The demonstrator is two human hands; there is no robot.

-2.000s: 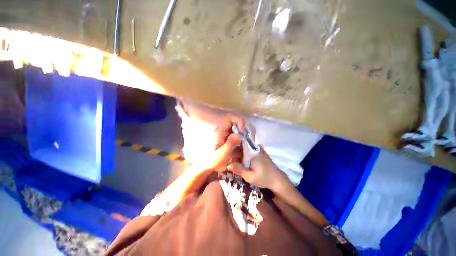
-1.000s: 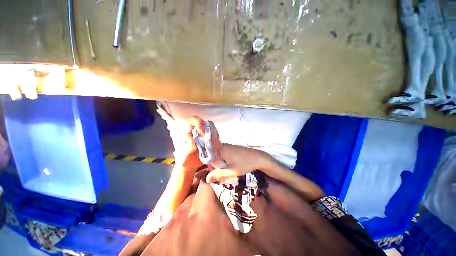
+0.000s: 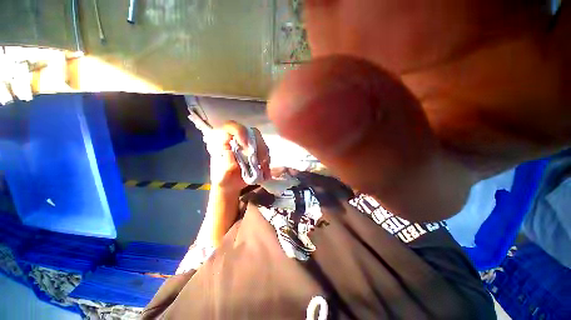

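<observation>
My left hand (image 3: 224,156) is closed around a pale figure leg (image 3: 250,164) over my lap, below the bench edge. The leg is foreshortened, with its grey-outlined foot end turned up towards me. A thin pale end sticks out beyond the fist at the upper left. My right hand (image 3: 375,119) is very close to the camera, large and blurred, over the right half of the view. Its fingertips are partly hidden or cut off, and I cannot tell if it holds anything. It hides most of the work patch (image 3: 292,37) on the bench.
The tan bench (image 3: 188,50) crosses the top. A metal-handled tool (image 3: 131,11), a thin stick (image 3: 99,22) and a long dark rod (image 3: 76,25) lie at its left. An empty-looking blue tote (image 3: 56,169) is at left; another tote (image 3: 529,200) shows at right.
My right hand has left the leg and risen close to the camera, covering the bench's right side. My left hand still holds the leg. The view has shifted slightly.
</observation>
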